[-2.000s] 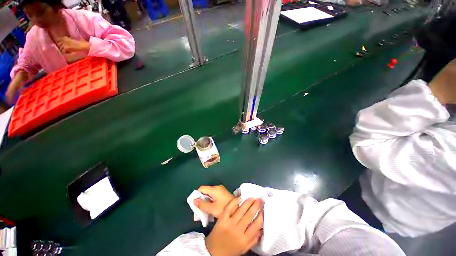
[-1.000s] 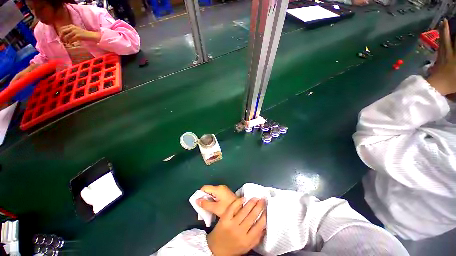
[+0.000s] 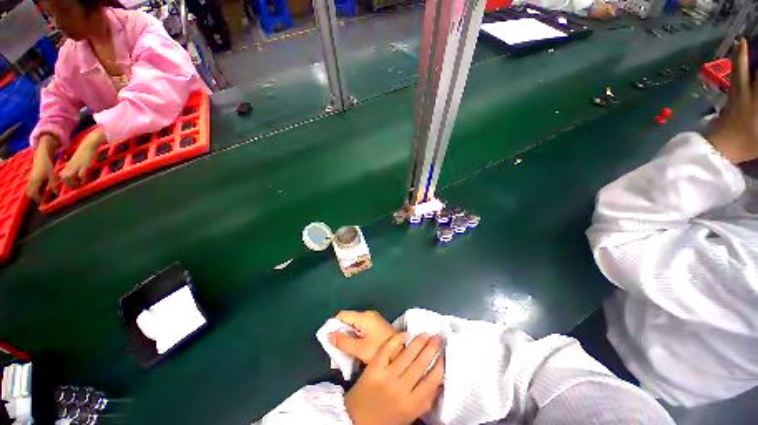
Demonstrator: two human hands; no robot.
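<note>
My right hand pinches a folded white wipe near the bottom centre. Whether a part is inside the wipe is hidden. My left hand lies across my right wrist and sleeve cuff, with its fingers slightly apart and nothing visible in it. Beyond my hands stands a small squat jar with its round lid flipped open on its left. A cluster of small silver-rimmed parts lies to the right of the jar, at the foot of the metal post.
Black box with white wipes at left. More silver-rimmed parts and a white block at lower left. Metal post behind the jar. A white-sleeved person sits close at right. A pink-sleeved person works over red trays opposite.
The person opposite lowers the raised red tray to the left and now has both hands at the trays. My hands hold the same pose. The neighbour's hand at right has risen into view.
</note>
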